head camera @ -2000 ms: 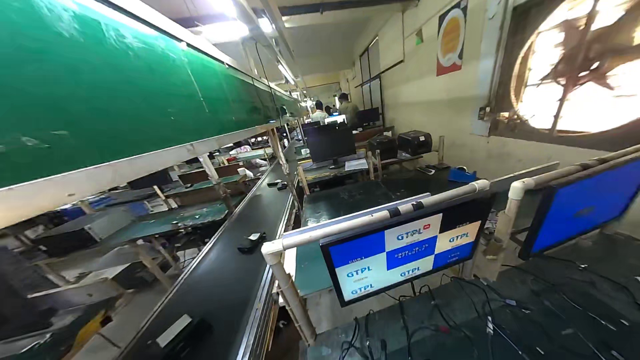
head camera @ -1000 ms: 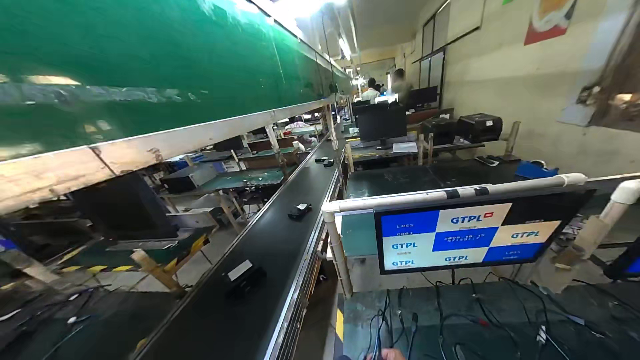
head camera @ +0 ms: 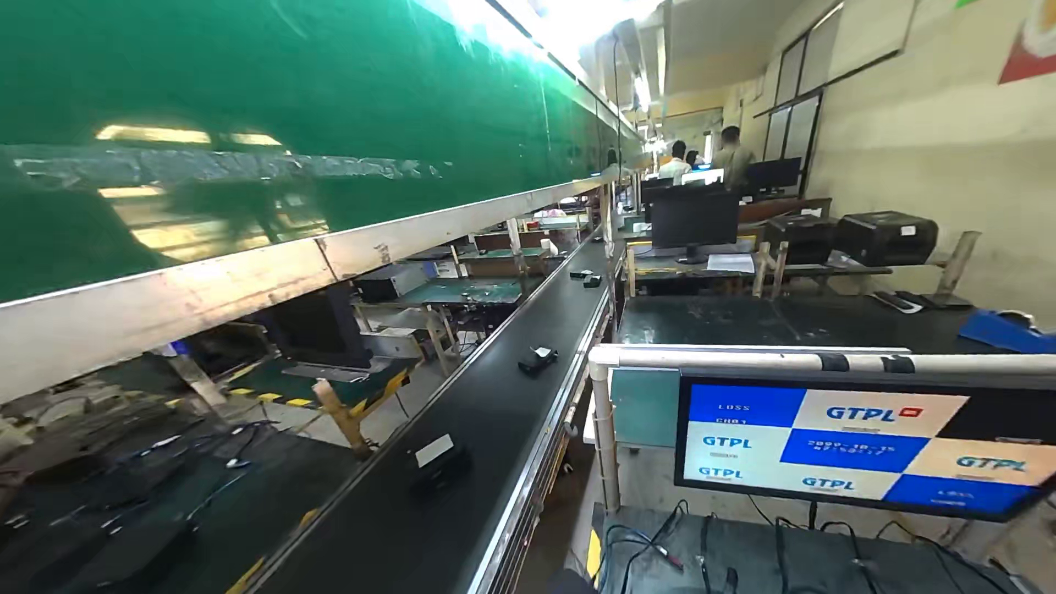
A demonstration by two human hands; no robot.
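Neither of my hands shows in the head view now; a small dark shape at the bottom edge is too unclear to name. A black conveyor belt (head camera: 487, 396) runs away from me through the middle. On its near part lies a black box-shaped device (head camera: 440, 466) with a white label on top. Farther along sits a smaller black device (head camera: 538, 360) with a white piece on it, and beyond it are small black items (head camera: 591, 281). At the lower right a lit monitor (head camera: 858, 445) hangs in a white pipe frame (head camera: 742, 360), above a bench (head camera: 825, 553) strewn with black cables.
A green panel (head camera: 371, 107) with a pale metal edge overhangs the belt on the left. Below it stand a dark monitor (head camera: 318, 326) and a cable-covered bench (head camera: 247, 462). To the right are a dark table (head camera: 709, 320), a black printer (head camera: 887, 239) and a blue object (head camera: 1002, 330). Several people are far back.
The view has swung left, bringing in more of the belt and green panel. Fingers that showed at the bottom edge among the cables one second ago are out of sight.
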